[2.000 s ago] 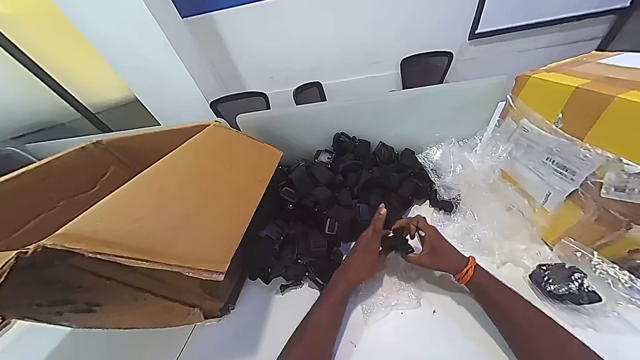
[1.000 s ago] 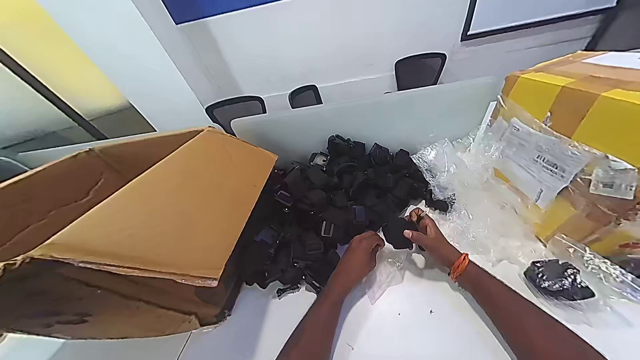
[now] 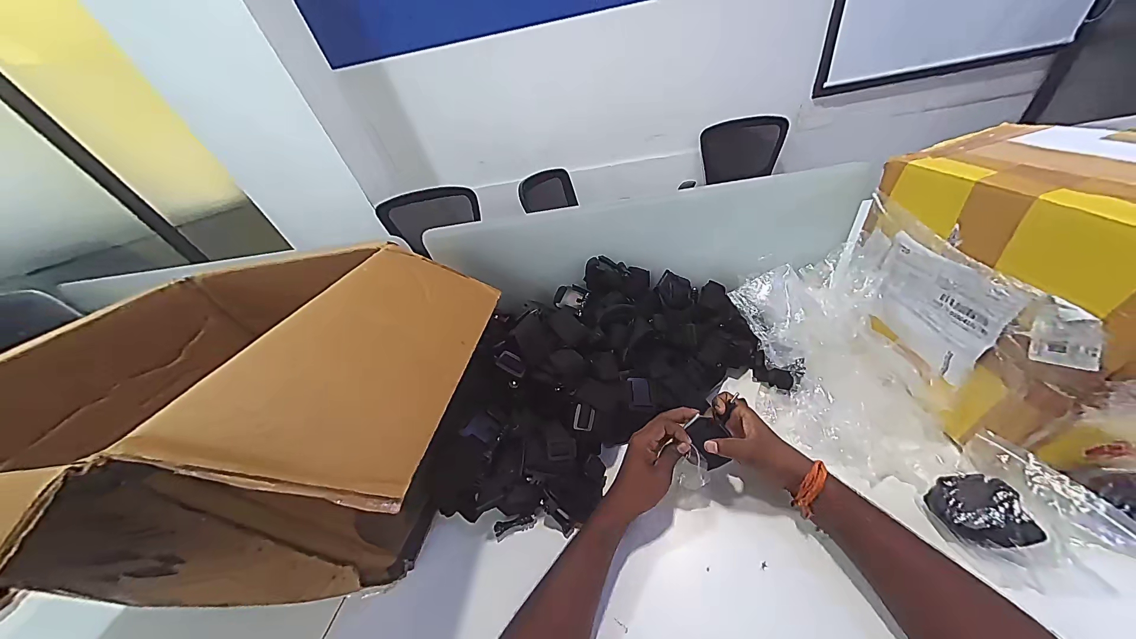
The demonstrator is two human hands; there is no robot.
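My right hand [image 3: 745, 435], with an orange thread band at its wrist, grips a small black item [image 3: 710, 441] whose kind is unclear. Close on its left, my left hand [image 3: 655, 454] pinches a small clear plastic bag [image 3: 692, 472] at the item's edge. Just beyond both hands lies a large heap of black items [image 3: 612, 355], some with buckle-like frames. Crumpled clear plastic bags [image 3: 843, 399] spread to the right of the heap.
An open cardboard box [image 3: 311, 373] stands left of the heap. At the right is a carton with yellow tape [image 3: 1021, 213]. A bagged black item [image 3: 985, 510] lies at the near right. A frosted partition [image 3: 657, 231] runs behind, with chairs [image 3: 744, 149] beyond.
One second ago my hands were a little farther apart, the black item in my right hand and clear plastic below it. Now my left hand is at the item's edge with the plastic.
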